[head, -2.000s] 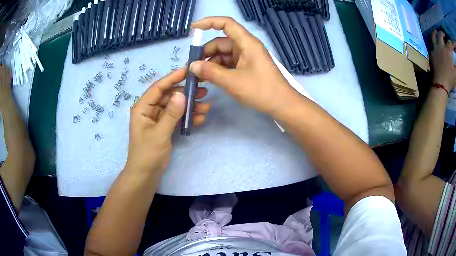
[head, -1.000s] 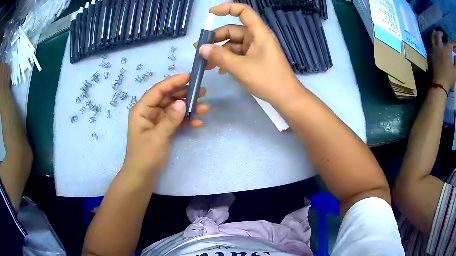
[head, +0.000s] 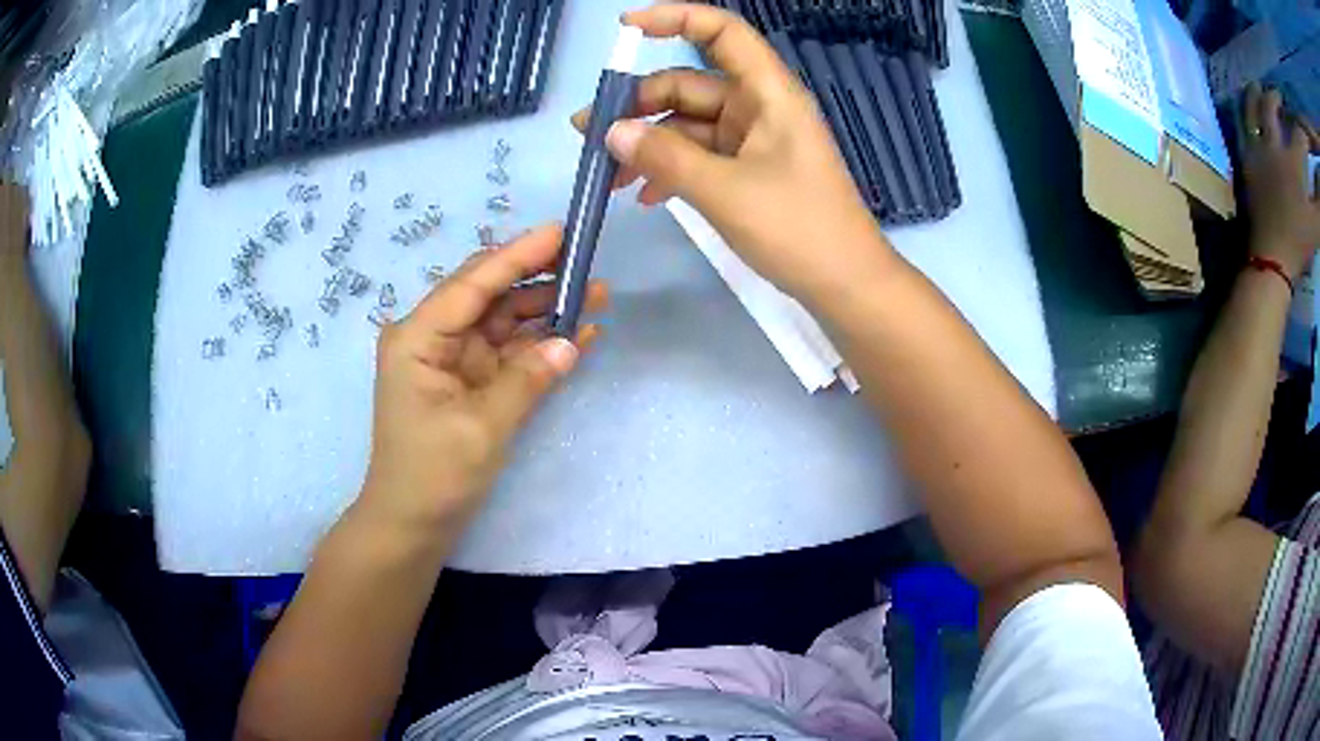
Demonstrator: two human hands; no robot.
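Note:
A dark pen barrel (head: 589, 203) with a white tip (head: 625, 49) at its upper end is held tilted above the mat. My right hand (head: 724, 145) grips its upper part between thumb and fingers, with the index finger at the white tip. My left hand (head: 471, 340) holds its lower end between thumb and fingers. Small silvery springs (head: 261, 290) lie scattered on the mat at left centre. White inner tubes (head: 767, 311) lie on the mat, partly hidden under my right hand and forearm.
The white foam mat (head: 680, 478) lies on a green bench (head: 1122, 348). Assembled barrels (head: 377, 58) form a row at upper left, loose dark barrels (head: 883, 123) lie at upper right. Cartons (head: 1144, 174) and a neighbour's arm (head: 1230, 348) are right; a plastic bag (head: 130, 44) is upper left.
Both hands still hold the barrel. It and my right hand have moved up and to the right, and the barrel leans more. More of the white tubes shows beside my right forearm.

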